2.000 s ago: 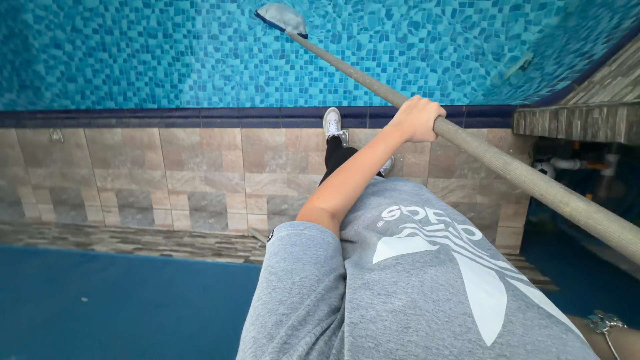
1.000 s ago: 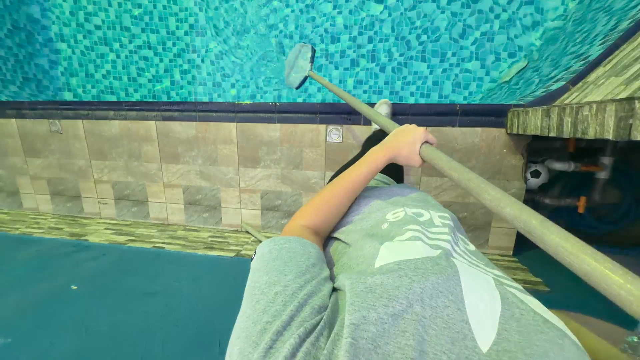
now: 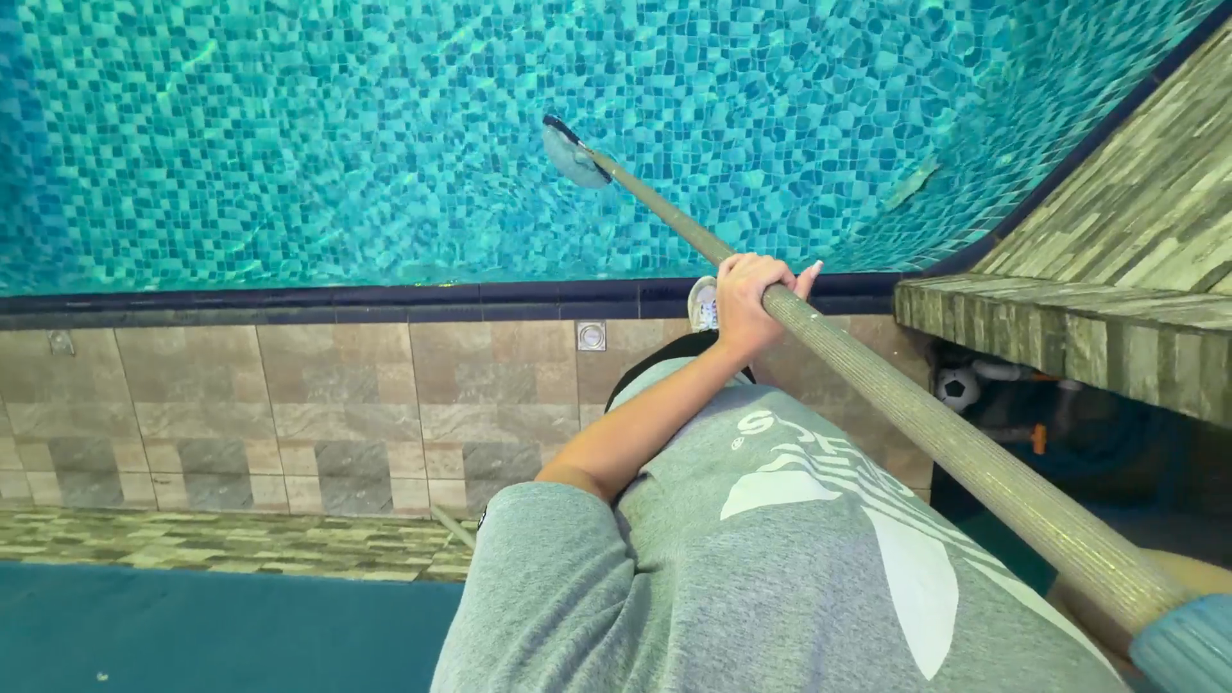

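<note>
My left hand (image 3: 756, 298) is closed around the middle of a long ribbed pole (image 3: 914, 414), above the pool's edge. At the pole's far end is a pool skimmer net (image 3: 576, 159) with a dark frame and pale mesh, over or in the water of the tiled pool (image 3: 366, 144); its exact depth cannot be told. The pole runs down to the lower right, where a blue sleeve or grip (image 3: 1189, 640) covers its near end. Part of my right arm shows beside it, but my right hand is out of view.
A dark blue tiled edge (image 3: 414, 301) borders the pool, with beige paving (image 3: 337, 385) beside it. My shoe (image 3: 704, 303) is at that edge. A stone-clad ledge (image 3: 1068, 327) stands at right, above a recess with a soccer ball (image 3: 958, 387) and pipes (image 3: 1006, 433).
The net has come closer to the pool's edge than two seconds ago, and its head has turned. The pole's blue end part has come into view. My left hand has kept hold; the view has shifted.
</note>
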